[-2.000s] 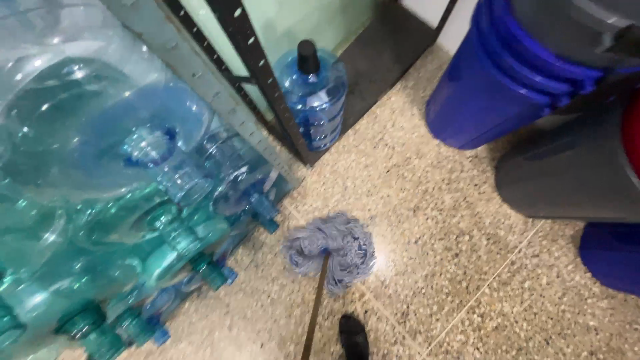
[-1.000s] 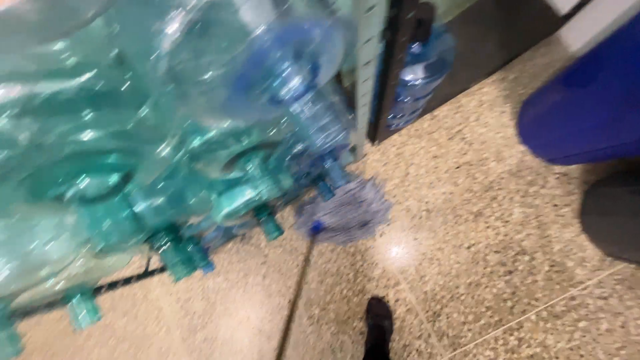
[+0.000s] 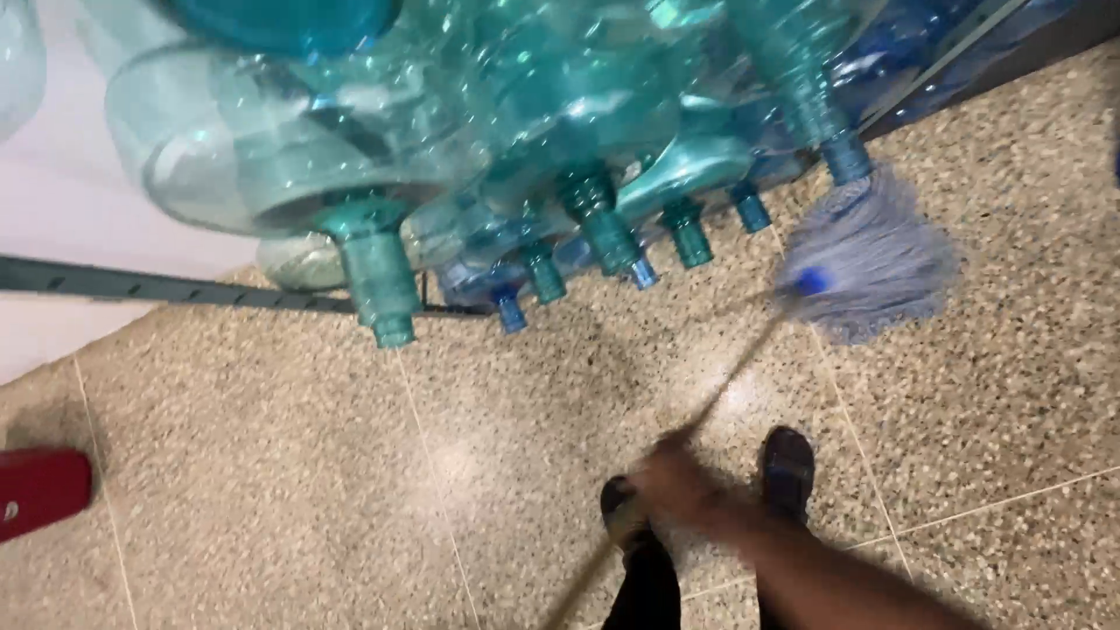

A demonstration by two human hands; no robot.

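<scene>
My right hand [image 3: 674, 479], blurred, comes in from the lower right and is closed around the thin handle [image 3: 735, 372] of a string mop. The handle slants from the bottom edge up to a blue socket in the grey-blue mop head [image 3: 884, 262]. The strands lie spread on the speckled floor at the right, close beside the neck of a blue-capped bottle [image 3: 844, 156]. My left hand is out of view. Both feet, in dark shoes [image 3: 787, 464], stand below the mop head.
Large green and blue water bottles [image 3: 577, 96] lie stacked on a rack across the top, necks jutting out over the floor. A grey perforated metal bar [image 3: 219, 293] runs at the left by a white wall [image 3: 52, 192]. A red object [image 3: 44, 492] sits on the floor at far left.
The view has swung a long way left, so the blue bins and the black-capped bottle are gone from it. My right hand and forearm have come into view.
</scene>
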